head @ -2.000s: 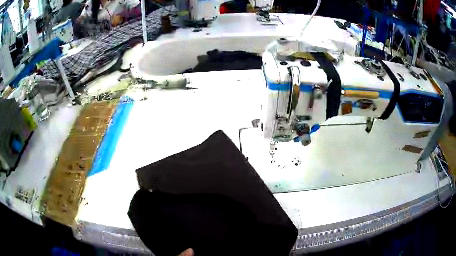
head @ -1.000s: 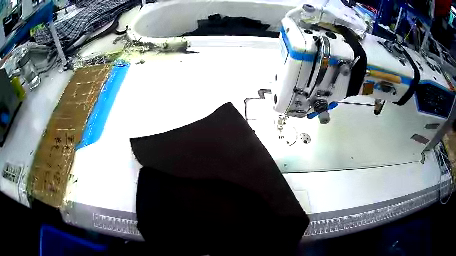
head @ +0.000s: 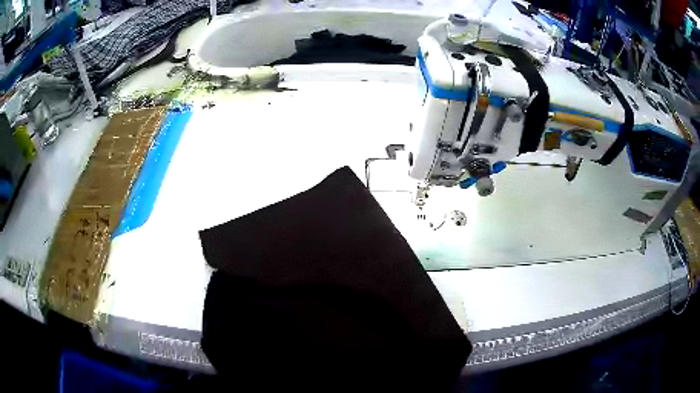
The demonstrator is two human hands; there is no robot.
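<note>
A very dark brown fabric piece (head: 322, 238) lies on the white table, left of the needle area, with a black folded part at its near side. It hangs over the table's front edge. The sewing machine (head: 453, 115) stands at the right, its presser foot and needle (head: 421, 195) above the bed. The fabric's right edge is apart from the needle. Neither my left hand nor my right hand is in the picture.
Brown tape (head: 100, 215) and a blue strip (head: 153, 176) lie at table left. A measuring tape (head: 560, 325) runs along the front edge. Dark cloth (head: 345, 47) lies in the trough behind. Plaid fabric (head: 138, 38) is at the far left. A blue bin (head: 100, 374) is below.
A fingertip seen at the bottom edge two seconds ago is gone. The view has tilted downward since then. The fabric keeps nearly the same place on the table.
</note>
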